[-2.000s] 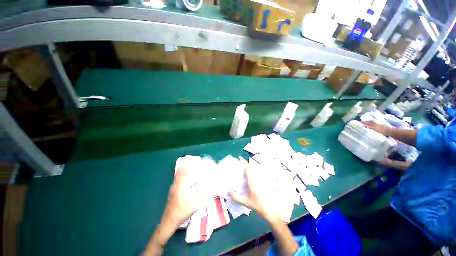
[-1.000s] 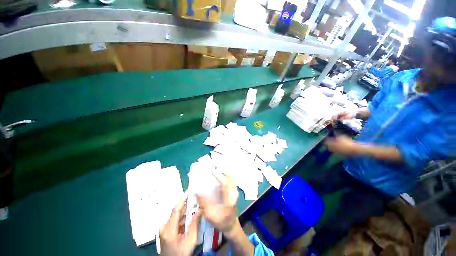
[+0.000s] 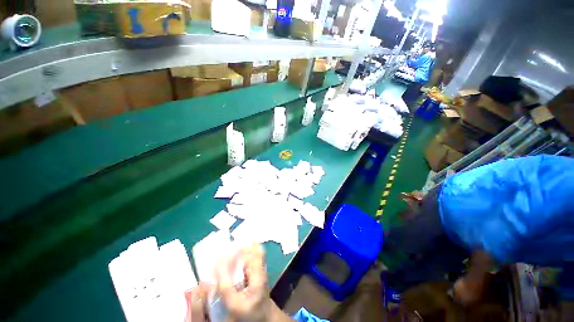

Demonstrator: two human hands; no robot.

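My right hand [image 3: 245, 284] is at the bottom centre, fingers curled over a white carton [image 3: 212, 253]; the hand is blurred. My left hand [image 3: 198, 299] is at the bottom edge beside that carton, mostly cut off, and its hold cannot be made out. A stack of flat white cartons [image 3: 154, 283] lies to the left of my hands. White paper inserts [image 3: 267, 195] lie in a loose heap beyond my hands. Upright white boxes [image 3: 235, 146] stand in a row on the green belt.
A yellow ring [image 3: 286, 154] lies behind the inserts. A white carton stack [image 3: 343, 122] stands farther along the bench. A blue stool [image 3: 354, 242] is at the bench edge. A coworker in blue [image 3: 510, 207] bends down at right. A grey shelf [image 3: 189, 53] runs above the belt.
The view has swung right. The coworker has moved from the bench and now bends low at right. My hands appear lower in the picture, the left one more cut off.
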